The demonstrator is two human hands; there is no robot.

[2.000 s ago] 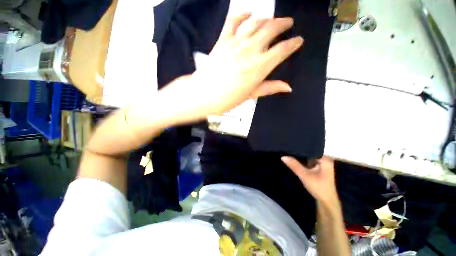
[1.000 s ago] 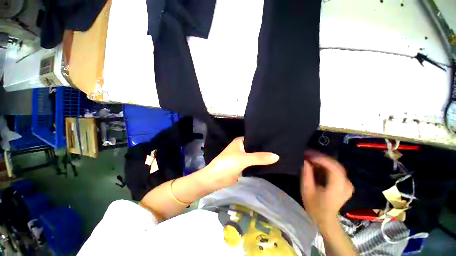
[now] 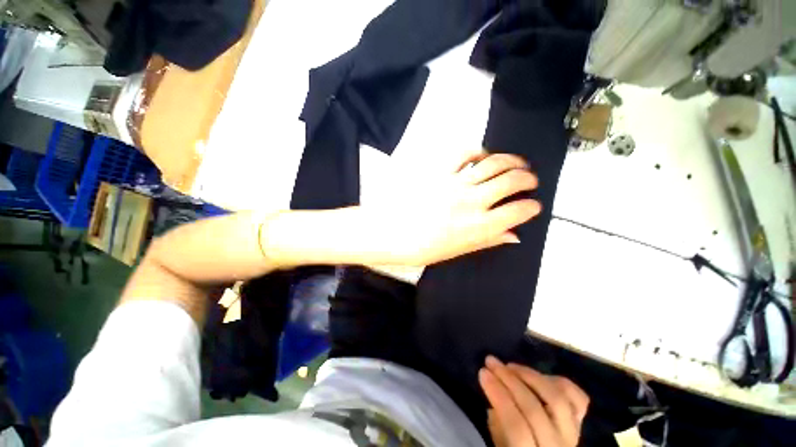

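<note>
A long black garment piece point(image 3: 476, 297) runs from the sewing machine over the white table's front edge into the lap. My left hand point(image 3: 489, 205) lies palm down on it, fingers spread a little, near the middle of the table. My right hand point(image 3: 532, 402) is at the cloth's right border, below the table edge, partly cut off by the bottom of the picture; whether it pinches the cloth is hidden. The presser foot area with a tan block point(image 3: 594, 122) sits at the cloth's right border. Another dark piece point(image 3: 375, 96) lies folded to the left.
Black-handled shears point(image 3: 758, 325) lie at the right on the white table point(image 3: 611, 262). A dark thread with a knot point(image 3: 701, 261) crosses the table. A thread cone point(image 3: 733, 117) stands behind. A brown board point(image 3: 179, 113) is at the left, blue crates point(image 3: 74, 175) beyond it.
The view has shifted to show the machine head and shears. My left hand has moved from the lap up onto the cloth on the table. My right hand appears lower, by the cloth's border.
</note>
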